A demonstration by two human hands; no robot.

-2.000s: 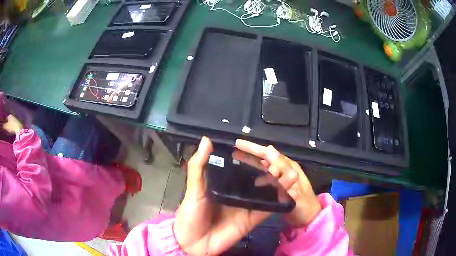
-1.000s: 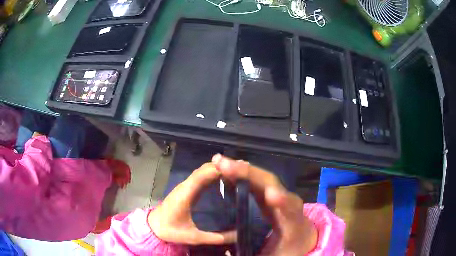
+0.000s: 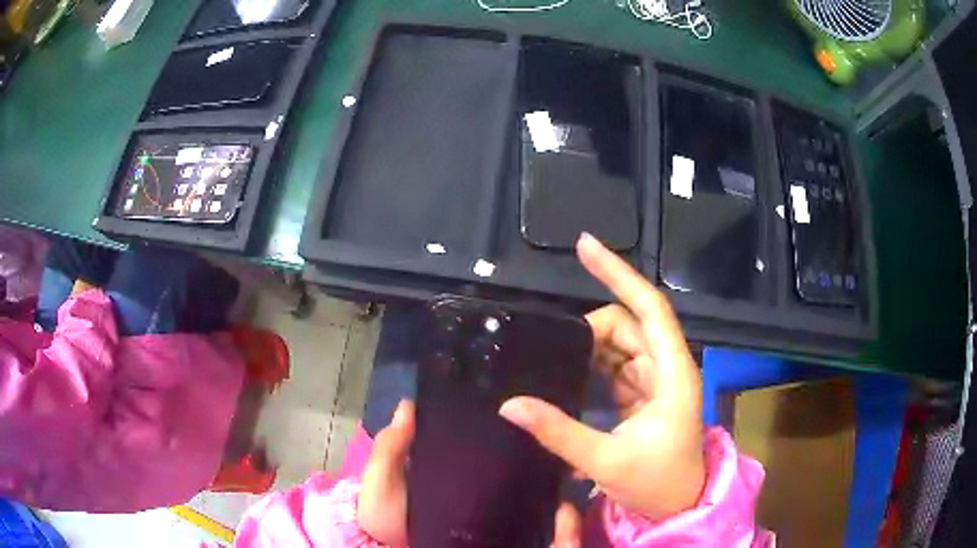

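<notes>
A black smartphone (image 3: pixel 487 439) stands upright above the bench's front edge, its back and camera lenses towards me. My left hand (image 3: pixel 388 482) holds it by its left side; more fingertips show at its lower right edge. My right hand (image 3: pixel 643 407) is at its right side, thumb over the back, index finger raised and apart. Whether the right hand grips it is hard to tell. Behind lies a black foam tray (image 3: pixel 316 262) with an empty left pocket and dark phones with white labels in the other three pockets.
A second foam tray (image 3: pixel 257 182) at left holds phones, the nearest lit. Earphones (image 3: pixel 675 16) and a green fan (image 3: pixel 895 43) are at the back. A blue crate with cardboard (image 3: pixel 798 439) is below right. A person in a pink smock (image 3: pixel 139 407) is at left.
The phone has turned from edge-on to showing its back and has moved slightly left. My right hand has opened out, index finger raised towards the tray.
</notes>
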